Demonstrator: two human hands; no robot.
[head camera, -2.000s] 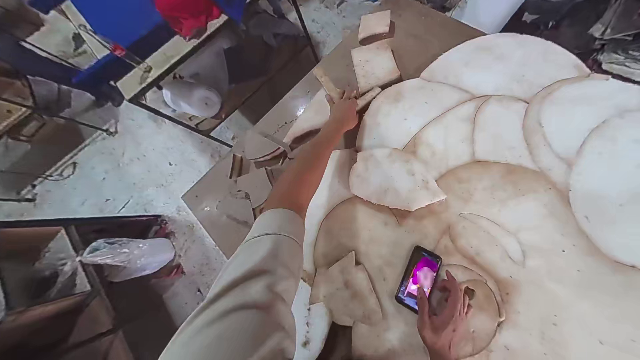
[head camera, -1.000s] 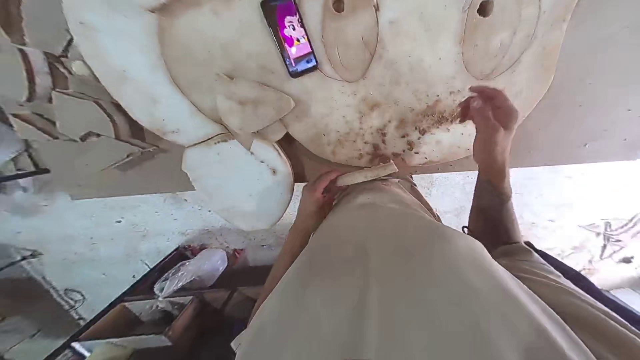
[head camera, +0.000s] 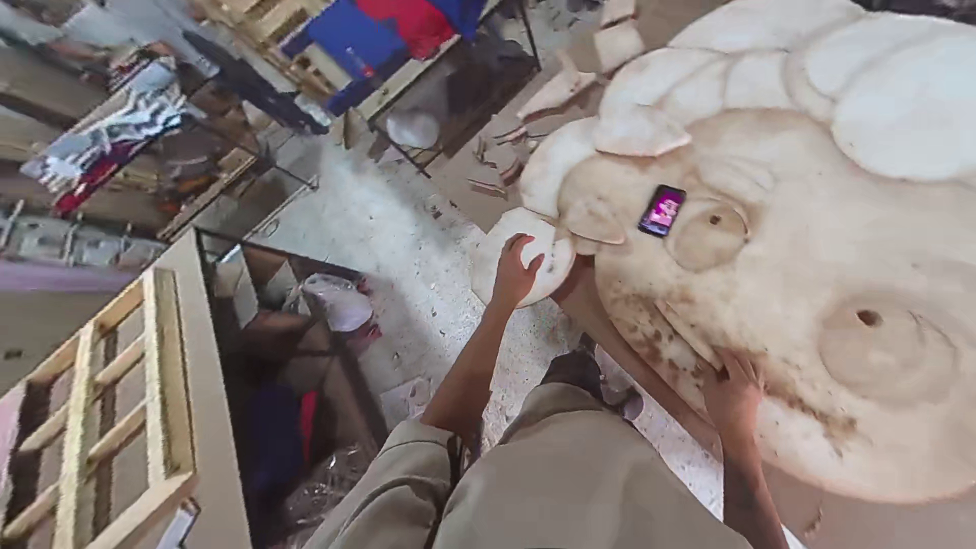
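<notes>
A large cartoon-like face of pale cut foam or board pieces lies on a table, with brown crumbs over its lower part. My left hand, fingers apart, is over or on a round pale piece at the table's edge. My right hand has its fingertips at one end of a thin pale strip lying on the face; whether it grips the strip cannot be told. A smartphone with a lit picture rests beside the round eye piece. A small pointed piece lies left of the phone.
Curved offcuts lie along the table's far left part. On the left stand a slatted wooden frame and an open shelf unit holding a plastic bag. A blue and red covered bench stands farther back. Light debris dots the floor.
The view has swung strongly. A second ago my left hand held a pale strip near my body; now it is at the round piece, and a similar strip lies by my right hand.
</notes>
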